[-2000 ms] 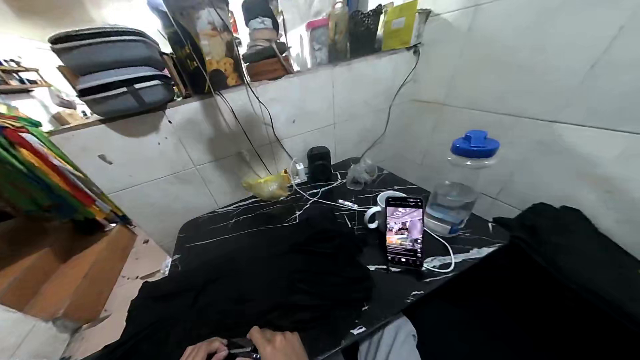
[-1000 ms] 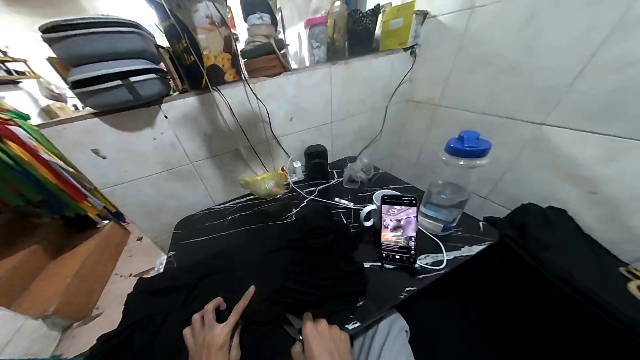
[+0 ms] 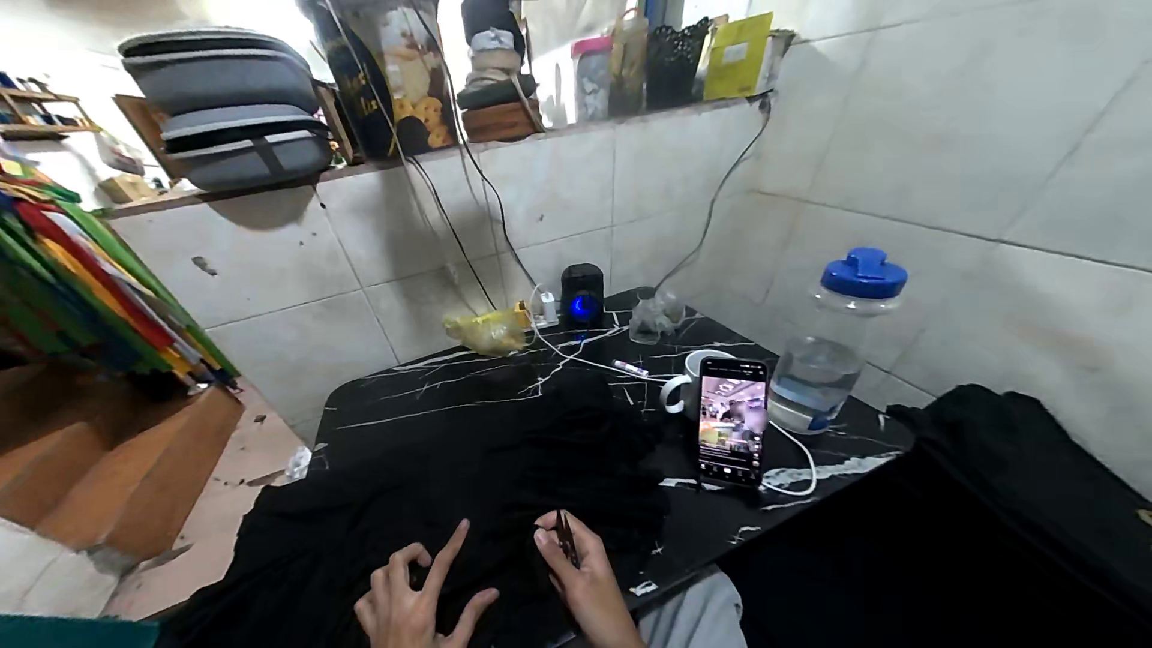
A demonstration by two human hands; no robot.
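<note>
Black cloth [image 3: 450, 486] lies bunched over the near part of a black marble-patterned table [image 3: 387, 405]. Over the cloth, at the bottom of the view, my left hand [image 3: 423, 594] is spread, its index finger raised and nothing visible in it. To its right, my right hand [image 3: 585, 571] holds a small dark pointed tool [image 3: 565, 537], which looks like thread snips, with the tips pointing up. A lit phone [image 3: 732, 421] leans upright against a white mug [image 3: 686, 387] beyond my right hand.
A clear water jug with a blue lid [image 3: 823, 351] stands right of the phone. A white cable [image 3: 805, 459], a small black speaker [image 3: 582, 295], a yellow plastic bag [image 3: 490, 331] and a clear bag [image 3: 655, 317] are on the table. More black fabric [image 3: 945, 531] is at the right.
Two seconds ago both hands were close together at the bottom edge; now they are apart, and the dark tool stands upright in my right hand. A blue light now shows on the speaker.
</note>
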